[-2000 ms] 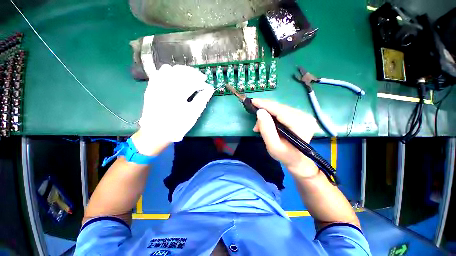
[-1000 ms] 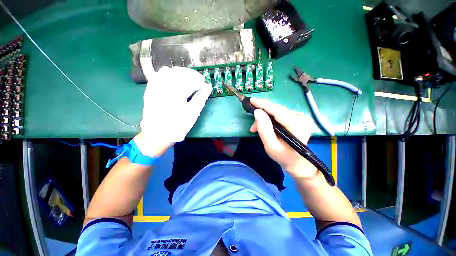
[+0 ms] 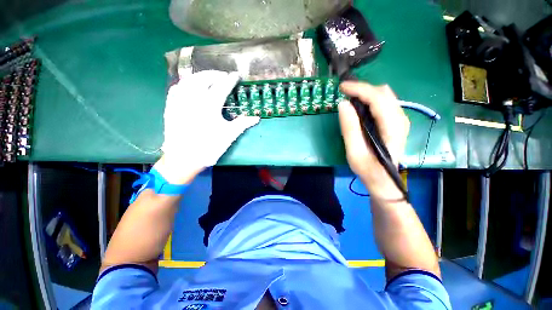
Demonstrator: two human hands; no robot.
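The green PCB strip (image 3: 284,98) lies on the mat with thin leads along its far edge. My gloved left hand (image 3: 198,120) is around its left end, thumb at the near edge and a finger at the far edge. Thin solder wire (image 3: 91,104), blurred, runs from the left to the glove; a short piece shows over the strip's left end. My bare right hand (image 3: 376,126) holds the black soldering iron (image 3: 376,140), its front end at the black box with whitish bits (image 3: 346,37); its tip is too blurred to make out.
A stained silver-grey rest (image 3: 242,59) lies behind the strip, under the grey hood (image 3: 260,17). The cutters' blue-white handle (image 3: 419,109) shows beyond my right hand. The soldering station (image 3: 484,57) is far right. Reddish-brown panels (image 3: 15,109) are far left.
My right hand has moved the iron off the strip, up and right to the black box, covering much of the cutters. My left fingers have spread around the strip's left end.
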